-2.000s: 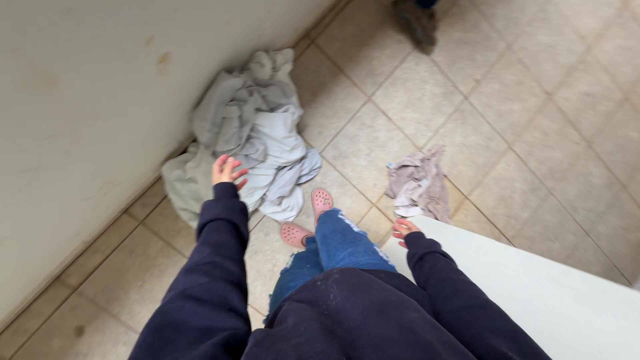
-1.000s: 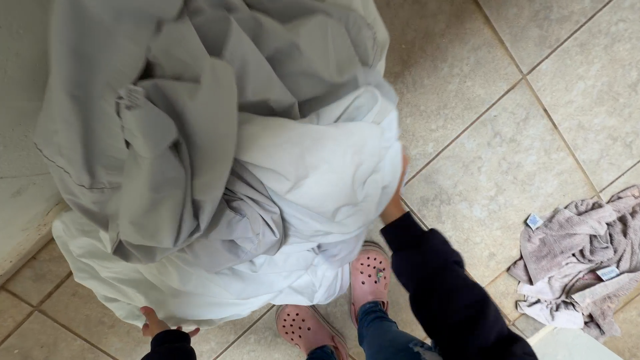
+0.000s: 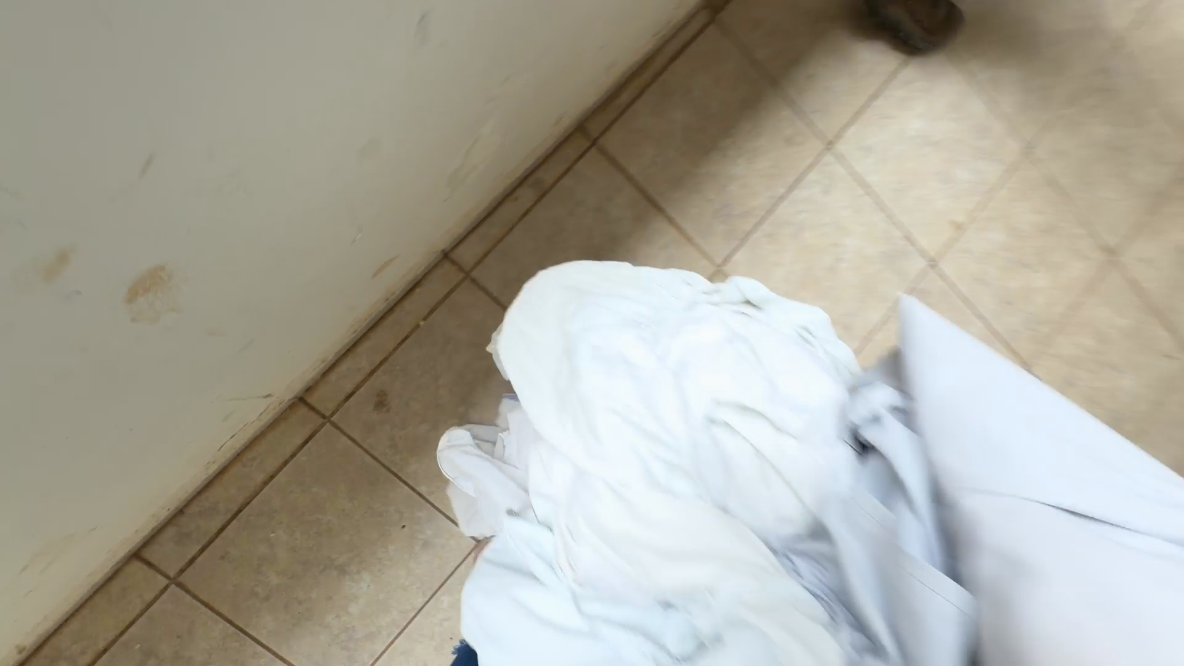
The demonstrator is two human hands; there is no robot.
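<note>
A large bunched bundle of white and pale grey fabric [image 3: 666,435], which looks like bed linen, is raised in front of me over the tiled floor. It covers most of the lower middle of the head view. Only a sliver of skin, apparently my left hand [image 3: 480,548], shows at the bundle's left edge; its fingers are hidden. My right hand cannot be seen. On the right, grey folds of the bundle lie against a pale surface with a pointed corner [image 3: 1036,518], partly blurred.
A scuffed off-white wall [image 3: 231,166] runs diagonally along the left. Beige tiles [image 3: 305,546] cover the floor beside it. Another person's dark shoe [image 3: 916,20] is at the top right.
The fabric lay on the floor by the wall two seconds ago; both hands were at it one second ago. Now it is lifted and farther right. The view has shifted greatly.
</note>
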